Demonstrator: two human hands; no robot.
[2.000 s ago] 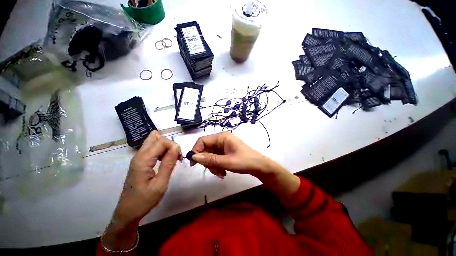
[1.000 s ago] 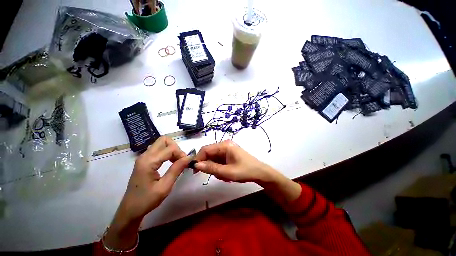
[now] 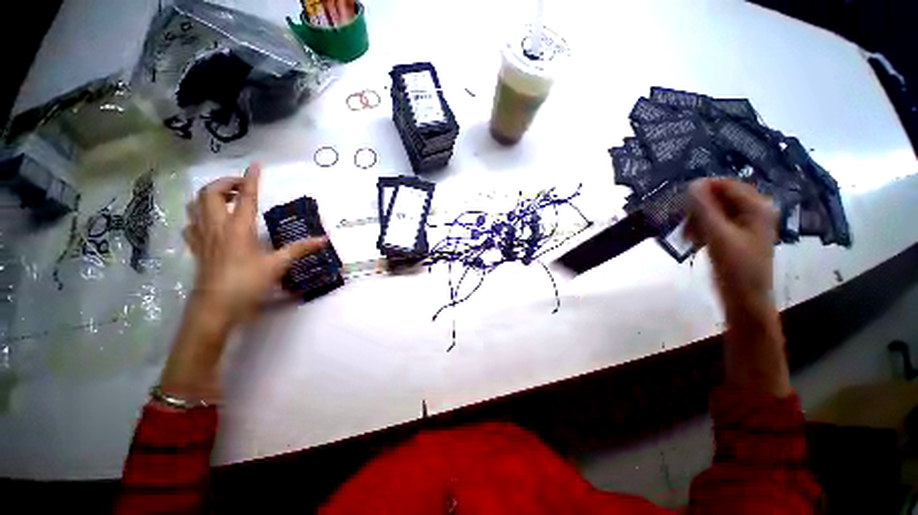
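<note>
My right hand, blurred, holds a black hang tag by its upper end at the left edge of the heap of strung tags. My left hand is open, fingers spread, with the thumb over the fanned pile of printed hang tags; whether it touches them I cannot tell. The small near stack of barcode hang tags lies right of that pile. The tangle of dark hang tag strings lies at the centre.
A tall reserve stack of barcode tags and a drink cup stand at the back. A green holder, rubber bands, a bag with black contents and a clear plastic bag are at left and upper left.
My hands, earlier together over a small dark item, have parted. My right hand has moved right to the heap with a tag; my left hand has moved left and opened beside the printed pile.
</note>
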